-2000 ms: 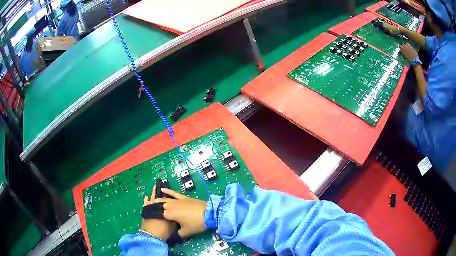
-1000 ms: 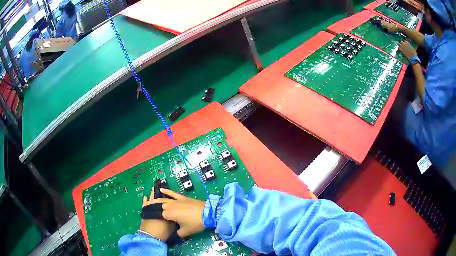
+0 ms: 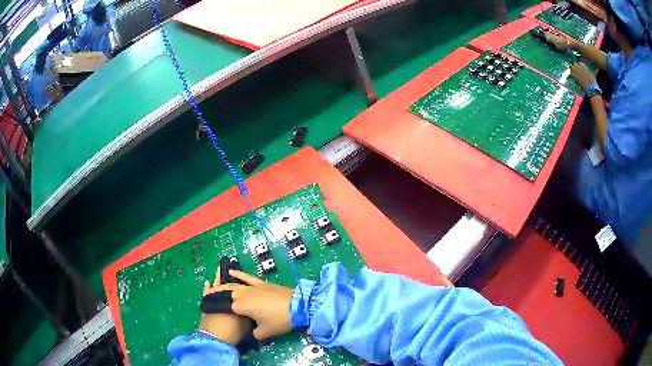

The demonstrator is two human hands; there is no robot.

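Observation:
A green circuit board point(image 3: 168, 293) lies on a red mat point(image 3: 336, 175). Three pairs of black power components with pale faces point(image 3: 298, 243) stand on its upper right part. My left hand point(image 3: 223, 325) is low over the board's middle, with black material across it. My right hand point(image 3: 270, 306) comes from the right, overlaps it and touches it. A black piece point(image 3: 227, 270) shows at the fingertips; I cannot tell whether it is a component or a finger cover. The overlap hides most fingertips and the board below.
A blue coiled cord point(image 3: 214, 139) hangs across the view. Loose black components point(image 3: 252, 162) lie on the green shelf point(image 3: 143, 193). A red-lined tray point(image 3: 529, 314) with component rows is at lower right. Other boards point(image 3: 500, 114) on red mats and a person in blue point(image 3: 622, 136) are at right.
My two hands stay in almost the same place over the board, with only a very slight shift. The placed components look unchanged.

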